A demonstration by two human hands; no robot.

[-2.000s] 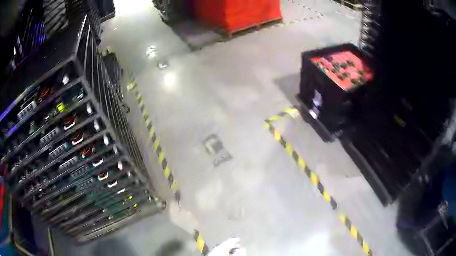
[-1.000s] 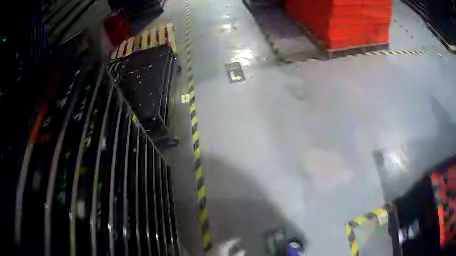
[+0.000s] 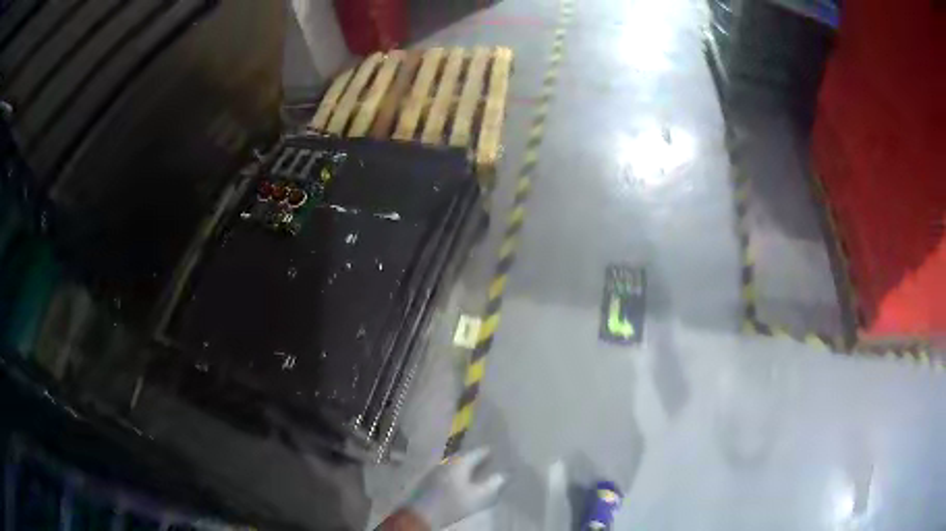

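Note:
My left hand [image 3: 456, 493], in a white glove, shows at the bottom edge, just left of the middle. Its fingers are spread and nothing is seen in it. My right hand is not in view. A low black rack [image 3: 311, 301] stands left of the marked lane, ahead of my left hand and not touched by it. A green power circuit board [image 3: 282, 192] with a row of copper-red rings and pale bars lies on the rack's far left part.
A wooden pallet [image 3: 420, 99] is behind the rack. Yellow-black tape [image 3: 503, 259] runs along the rack's right side. A floor sign [image 3: 622, 304] lies in the grey lane. A large red stack [image 3: 892, 176] stands at right. A blue-purple thing [image 3: 602, 505], perhaps a shoe, is at the bottom.
The view has swung left and moved forward. The low black rack is nearer and the tall rack's tiers have left the lower left. More of my left glove shows.

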